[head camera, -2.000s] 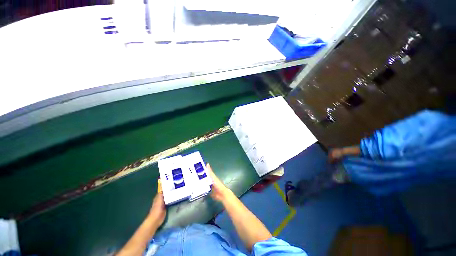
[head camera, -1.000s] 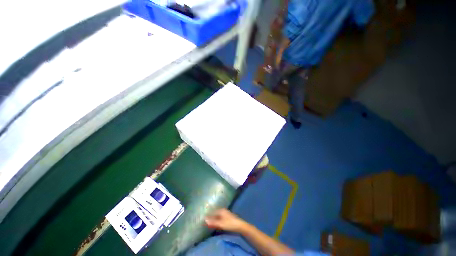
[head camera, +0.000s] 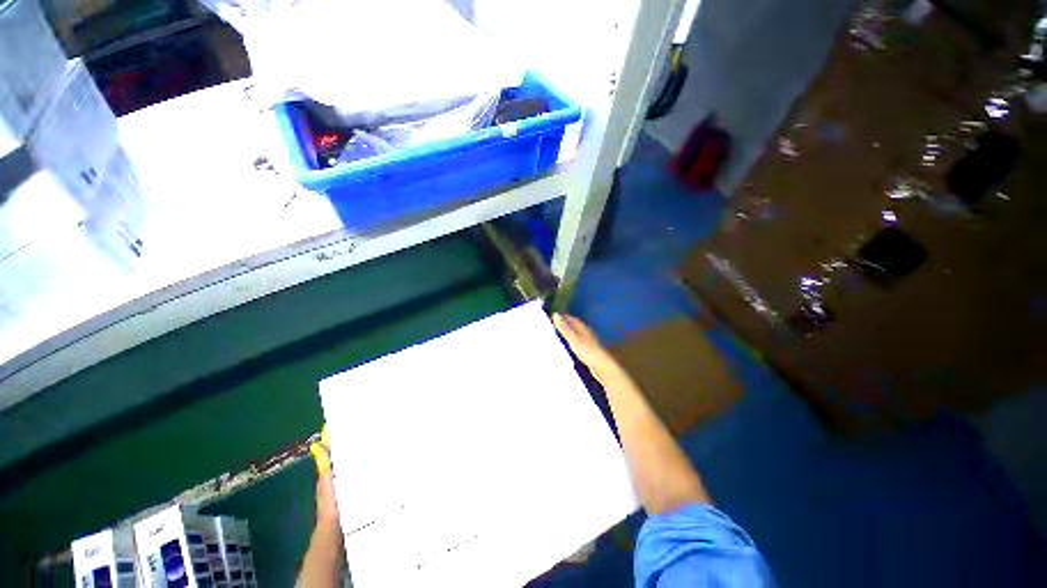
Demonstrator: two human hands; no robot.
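A large glaring white block of stacked boxes point(head camera: 471, 448) stands at the end of the green bench point(head camera: 276, 368). My left hand point(head camera: 325, 482) is against its left side, with a yellow cover on a fingertip. My right hand point(head camera: 588, 350) is against its far right side near the corner. Both palms press the block from opposite sides; some fingers are hidden. I cannot tell whether the block is off the bench. Small white retail boxes with dark blue pictures point(head camera: 172, 557) stand in short stacks at the lower left.
A blue plastic bin point(head camera: 436, 172) holding clear plastic bags sits on the white upper shelf point(head camera: 230, 270), whose post point(head camera: 588, 218) rises just beyond the block. Film-wrapped brown cartons point(head camera: 850, 230) stand at the right. A flat brown piece point(head camera: 677, 373) lies on the blue floor.
Both my hands are now on the white block; a second ago my right hand was empty over the bench and my left was out of view. The worker in blue is no longer in view.
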